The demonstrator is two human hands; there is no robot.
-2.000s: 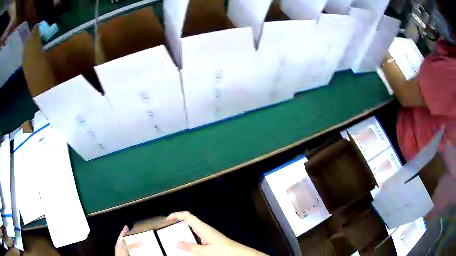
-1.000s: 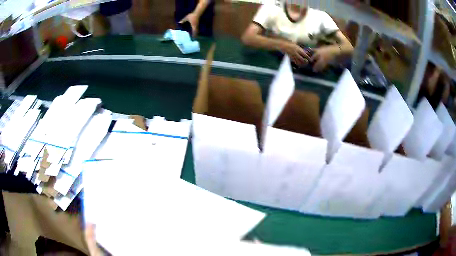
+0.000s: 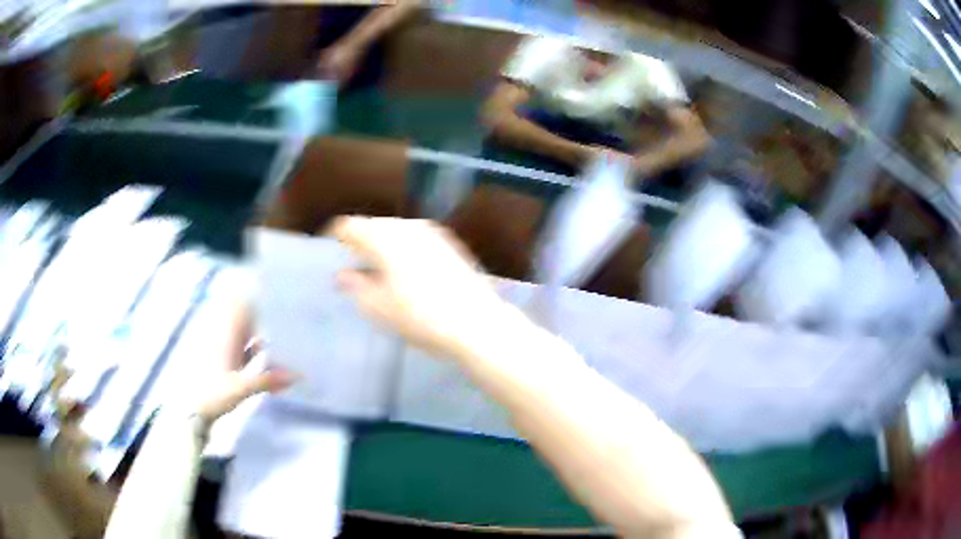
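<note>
A white erected carton (image 3: 321,332) with a brown inside stands upright at the left end of the row, on the green bench. My right hand (image 3: 406,274) grips its top front edge, with the forearm reaching across from the lower right. My left hand (image 3: 240,374) holds its left side low down, thumb towards the front. The row of open white cartons (image 3: 632,353) continues to the right with lid flaps raised. The picture is blurred, so the fingertips and the carton's base are unclear.
Overlapping flat blanks (image 3: 100,284) lie at left. A white panel (image 3: 285,474) hangs over the bench's near edge (image 3: 464,524). A person (image 3: 595,95) in a pale top sits opposite behind a metal rail. Red clothing (image 3: 933,484) shows at lower right.
The large flat white sheet in front of me is gone from the foreground. An upright carton is now between my hands at the row's left end. My right hand has come into view.
</note>
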